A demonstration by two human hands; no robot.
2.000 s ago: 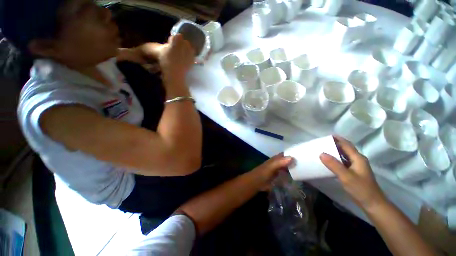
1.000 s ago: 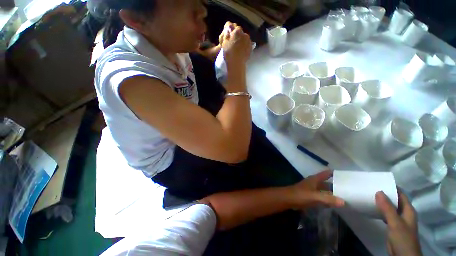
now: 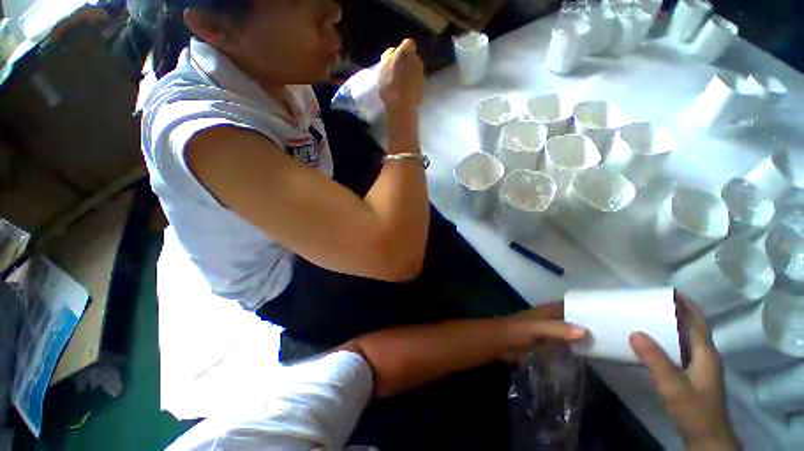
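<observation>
A matte white cup (image 3: 620, 322) lies on its side between my hands above the lap at the table edge. My left hand (image 3: 548, 329) holds its left end, with the thumb on the front. My right hand (image 3: 688, 365) grips its right end, thumb on the front and fingers behind. A crinkly clear plastic bag (image 3: 548, 395) hangs below my left hand; the hand's hidden fingers do not show how it is held. A black stick-like tool (image 3: 536, 258) lies on the table beyond the cup.
The white-covered table (image 3: 476, 242) bears groups of white cups (image 3: 527, 191), several with shiny film. A person (image 3: 291, 167) sits close at the left, holding a white piece (image 3: 361, 92). A printed sack (image 3: 44, 339) lies at the lower left by the green floor (image 3: 132, 396).
The view has swung left since the first frame, so the table appears farther right. My hands still hold the white cup. The neighbour's white piece has been turned and lowered.
</observation>
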